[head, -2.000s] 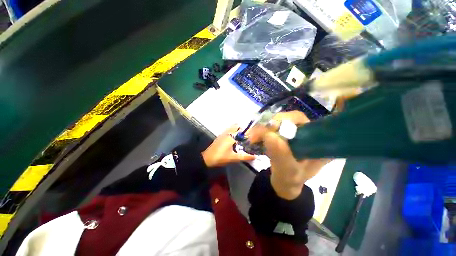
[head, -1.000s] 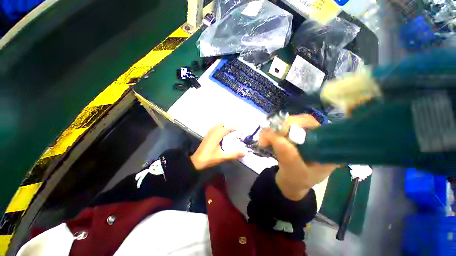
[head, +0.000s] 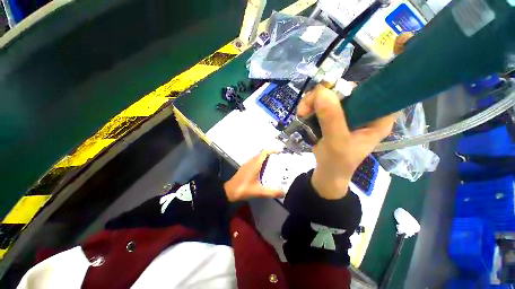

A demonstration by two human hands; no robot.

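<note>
My left hand (head: pixel 248 179) holds a white, squarish housing (head: pixel 280 171) by its left side, low over the white board (head: pixel 230 131). My right hand (head: pixel 333 127) is closed around the power screwdriver (head: pixel 308 128), whose metallic end is above and to the upper right of the housing, apart from it. A large dark green arm (head: pixel 418 68) reaches in from the upper right behind the right hand. The blue parts tray (head: pixel 278 101) with black parts lies beyond, partly hidden by the right hand and the arm.
Black parts (head: pixel 230 97) lie at the tray's left end. Plastic bags (head: pixel 285 51) and a carton (head: pixel 389 34) are at the back. A mallet (head: pixel 406 223) lies at right. The conveyor (head: pixel 113 62) with yellow-black tape runs at left. A clear hose (head: pixel 446 134) and blue bins (head: pixel 471 240) are at right.
My right hand has lifted the screwdriver up and away from the housing, and the green arm has swung upward. The housing's face now shows in my left hand.
</note>
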